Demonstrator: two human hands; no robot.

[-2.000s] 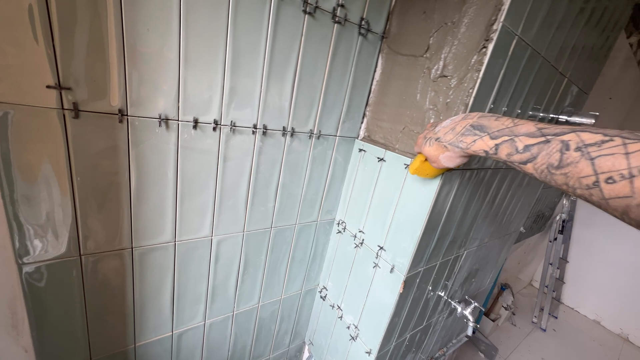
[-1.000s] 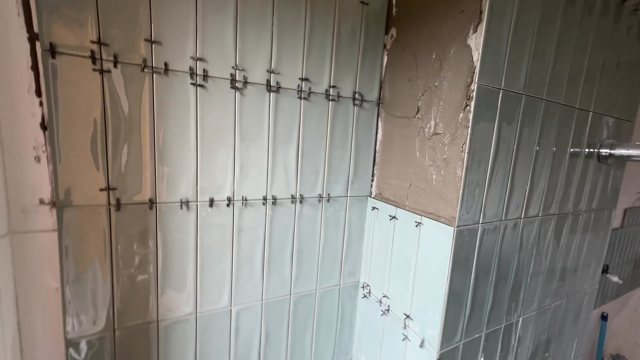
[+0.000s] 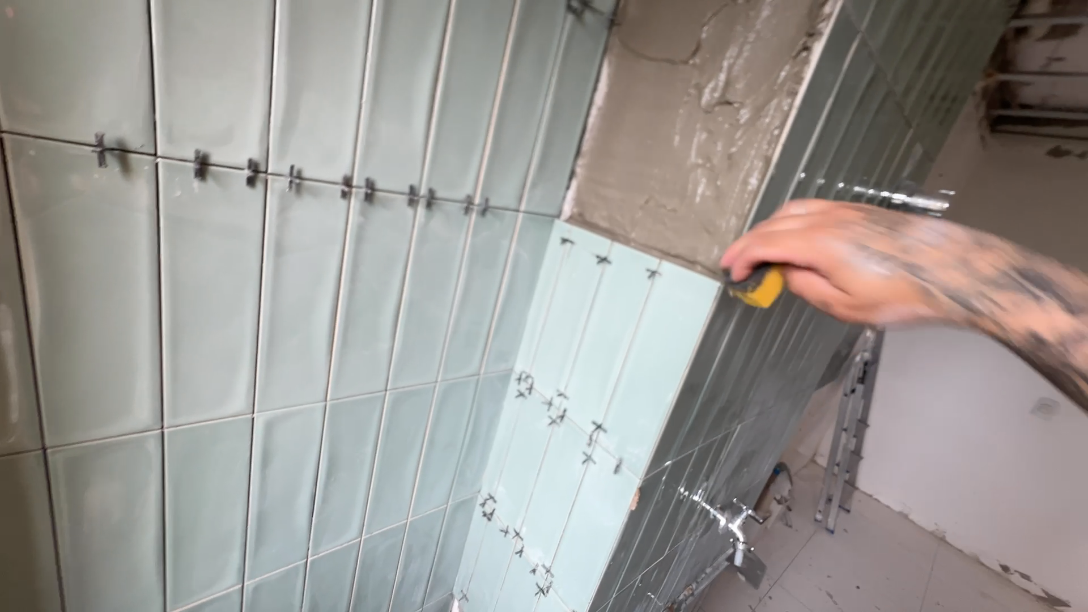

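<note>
My right hand (image 3: 850, 263), on a tattooed forearm, is closed around a small yellow and black tool (image 3: 759, 286), perhaps a tape measure; blur hides its exact kind. The tool is at the outer corner of the tiled wall, by the top edge of the pale green tiles (image 3: 667, 340). Above these tiles lies a bare strip of grey-brown adhesive or mortar (image 3: 671, 144). Black cross-shaped tile spacers (image 3: 653, 273) stick out of the joints. Long glossy green tiles (image 3: 208, 297) cover the wall at left. My left hand is out of view.
Dark reflective tiles (image 3: 722, 382) cover the face right of the corner. A chrome tap fitting (image 3: 735, 523) and a metal pipe (image 3: 901, 197) project from it. Behind, a metal ladder (image 3: 846, 433) leans near a white wall (image 3: 977, 408) above a dusty tiled floor (image 3: 867, 561).
One second ago no hand was in view; now my right hand is at the wall corner with the yellow tool, much as two seconds ago. The view has swung.
</note>
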